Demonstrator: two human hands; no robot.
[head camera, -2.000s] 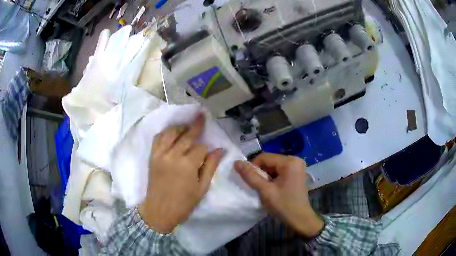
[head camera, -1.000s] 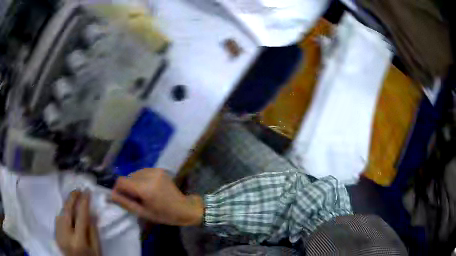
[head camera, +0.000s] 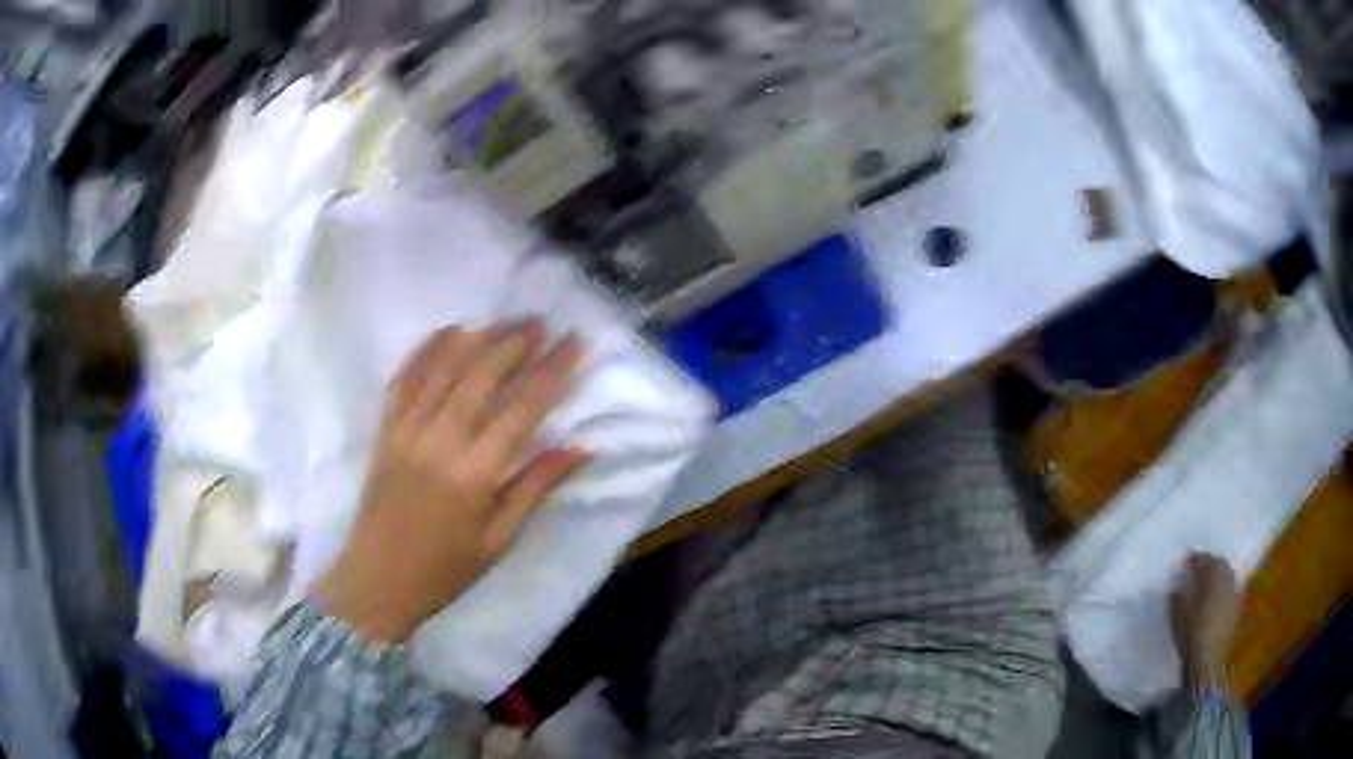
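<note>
A white knit garment body (head camera: 594, 519) lies bunched in front of the overlock machine (head camera: 801, 163). My left hand (head camera: 453, 475) rests on it with the fingers spread, pressing it near the machine's front edge. My right hand (head camera: 1209, 593) is small and blurred at the lower right. It touches the near end of a long white cloth stack (head camera: 1187, 519) on an orange-brown surface. Whether its fingers grip the cloth cannot be told.
The blue plate (head camera: 787, 319) is at the machine's front edge, right of the garment. A cream and white pile (head camera: 208, 282) lies at left. White layers (head camera: 1224, 134) hang over the table's right end. My checked clothing shows below the table edge.
My right hand has left the garment near the needle and moved far right to the white cloth stack. My left hand stays on the garment. The view has swung right and then partly back.
</note>
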